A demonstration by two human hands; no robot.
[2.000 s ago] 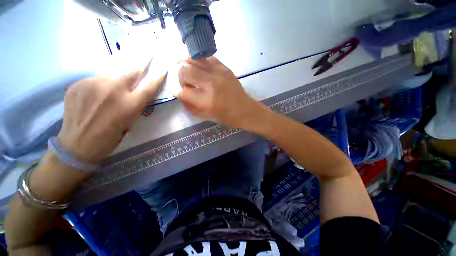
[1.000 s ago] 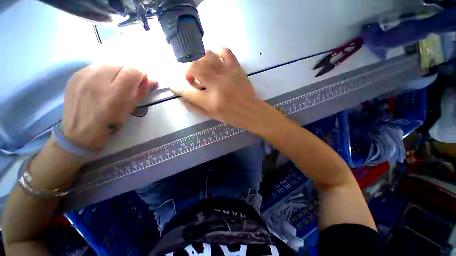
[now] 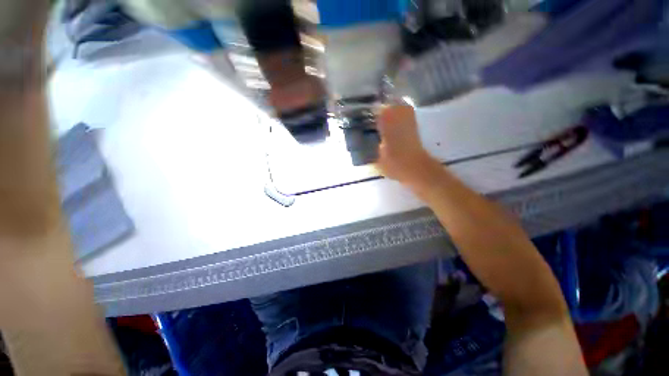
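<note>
The white sewing machine head with a blue stripe (image 3: pixel 359 44) is at the top, blurred. My right hand (image 3: pixel 402 143) is at the needle area, right beside a small dark grey block (image 3: pixel 361 138) below the head; its fingertips are hidden or blurred, so its hold is unclear. The ribbed grey attachment (image 3: pixel 442 73) is just above my right hand. My left forearm runs up the left edge, blurred, and the left hand is cut off. Grey-blue fabric pieces (image 3: pixel 99 194) lie flat on the white table (image 3: pixel 191 176), to the right of that forearm.
Red-handled snips (image 3: pixel 554 150) lie right of the machine. Purple-blue fabric (image 3: pixel 557 48) is at the upper right. A grey ruler edge (image 3: pixel 293 253) runs along the table front. Blue crates (image 3: pixel 202 345) are below. Dark grey fabric (image 3: pixel 99 29) is at the upper left.
The view has shifted, showing more of the machine head and the fabric pieces at left. My left hand has left the needle area and the picture. My right hand is now higher, by the machine head.
</note>
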